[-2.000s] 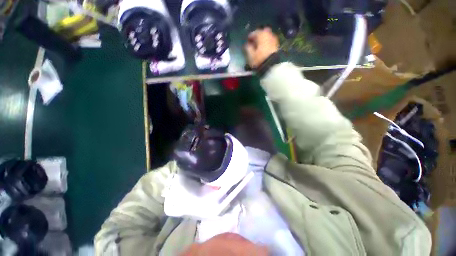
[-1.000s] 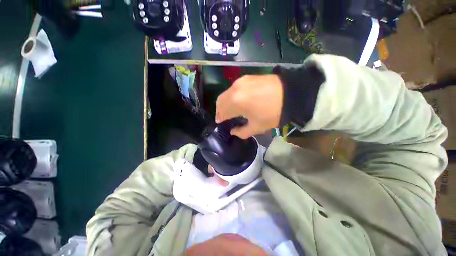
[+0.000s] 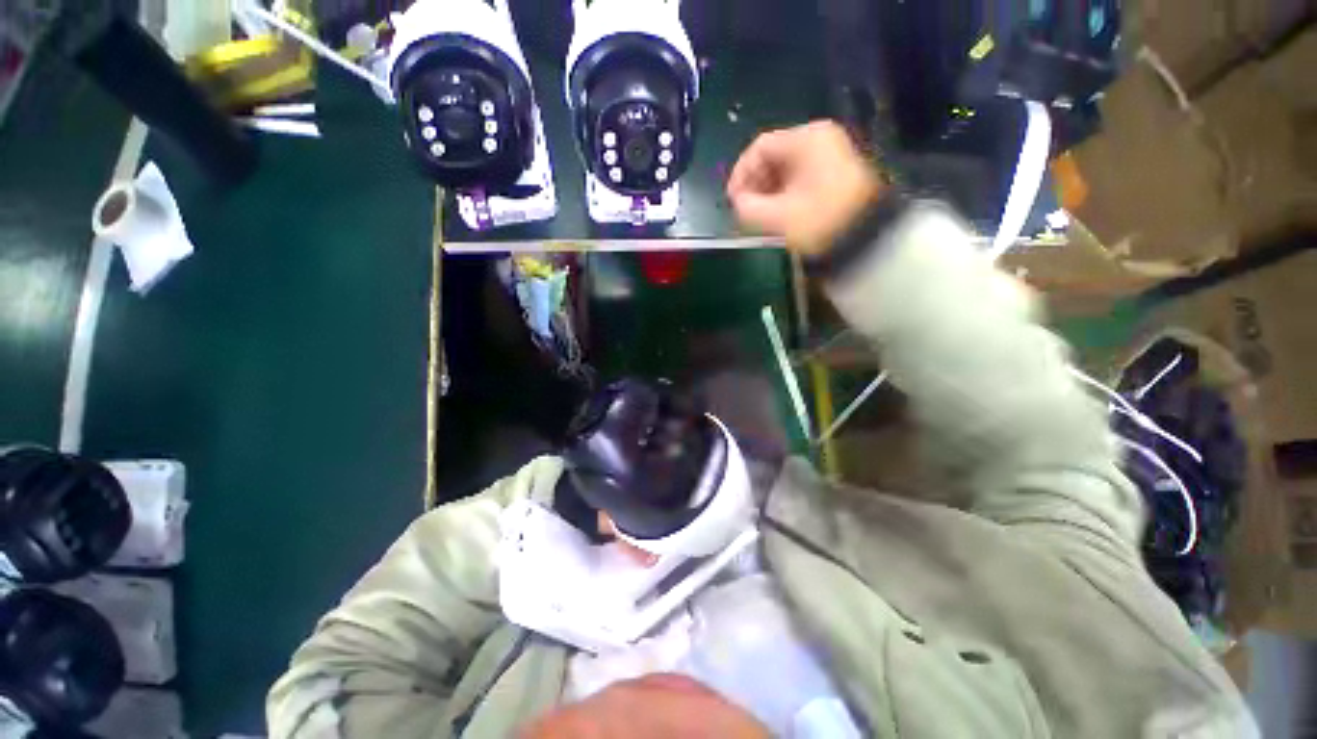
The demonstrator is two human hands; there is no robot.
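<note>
A PTZ dome camera (image 3: 636, 459) lies against my lap and chest, its black ball towards the bench, its white hood and flat white bracket towards me. My left hand (image 3: 624, 540) holds it from below. Only a little skin shows between ball and bracket; the rest is hidden. My right hand (image 3: 803, 182) is raised near the bench edge, away from the camera, its fingers curled. It is blurred, and I cannot tell whether it holds something small.
Two dome cameras (image 3: 465, 119) (image 3: 631, 113) stand at the bench edge above the gap. More units (image 3: 58, 513) lie lower left. A label roll (image 3: 113, 211) is on the left bench. A black device (image 3: 1047, 58) is upper right, cartons (image 3: 1228, 325) at right, coloured cables (image 3: 545, 308) in the gap.
My right hand first came down from the bench to the held camera's black ball, then let go and moved back up and right. The held camera stays in my lap.
</note>
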